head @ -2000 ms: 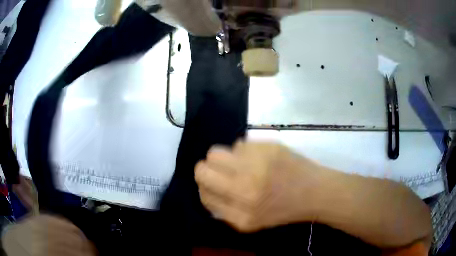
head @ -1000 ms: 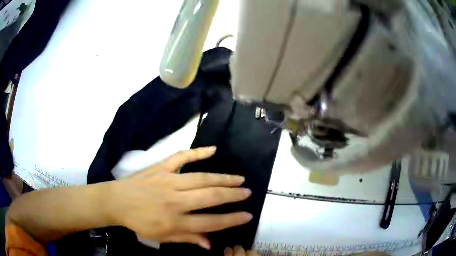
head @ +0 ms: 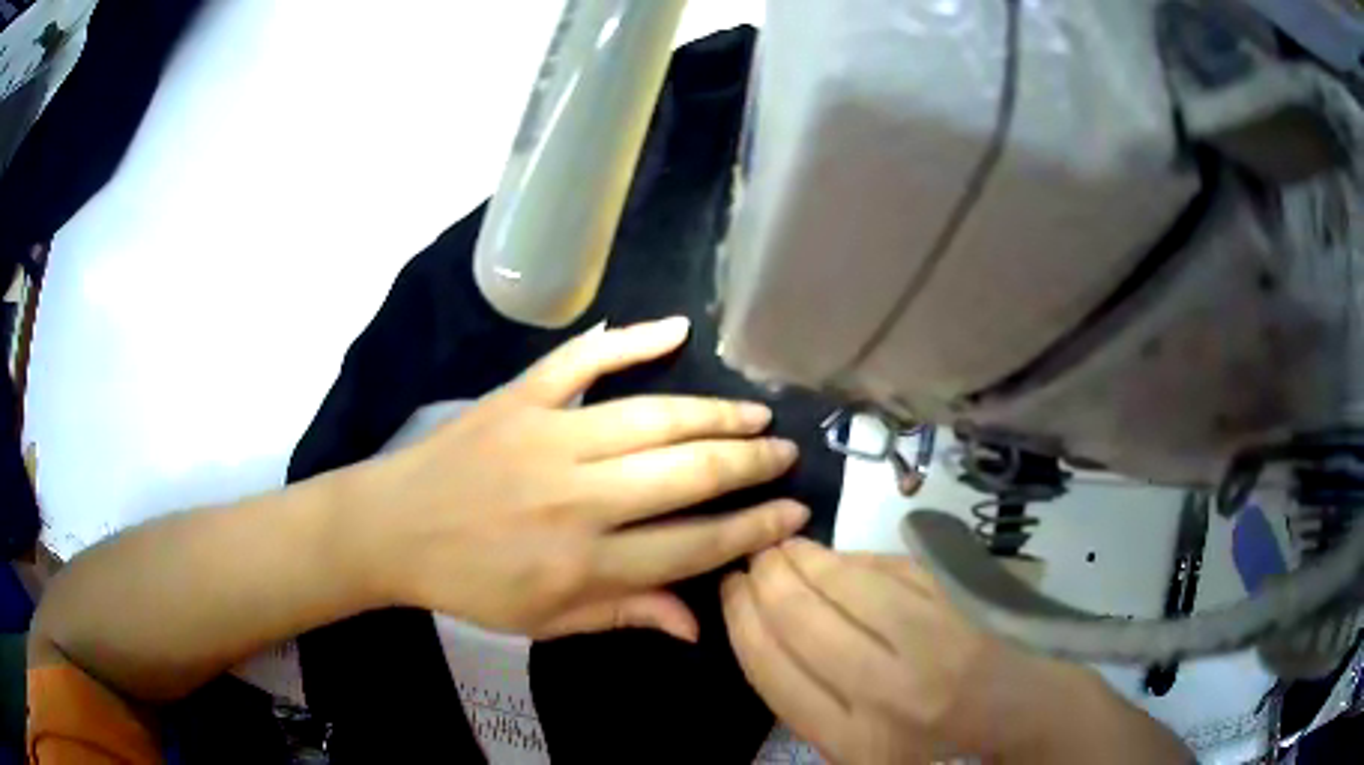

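Observation:
A black garment piece point(head: 434, 329) lies on the white sewing table and runs up past the left side of the sewing machine head point(head: 957, 194). My left hand point(head: 584, 501) lies flat on the cloth with fingers spread, pointing towards the needle area. My right hand point(head: 853, 628) is at the cloth's right edge, its fingertips closed on that edge, touching my left fingertips. The machine head hides the needle and the cloth beneath it.
The machine lamp point(head: 576, 180) hangs left of the head. Black thread snips point(head: 1182, 590) lie on the table at right, partly hidden, beside a blue strip point(head: 1257, 550). More black cloth point(head: 90, 135) lies along the table's left edge. A printed scale point(head: 501, 702) runs along the front.
Both hands have moved up and forward with the cloth, my right hand coming in from the bottom edge. The machine head fills more of the view.

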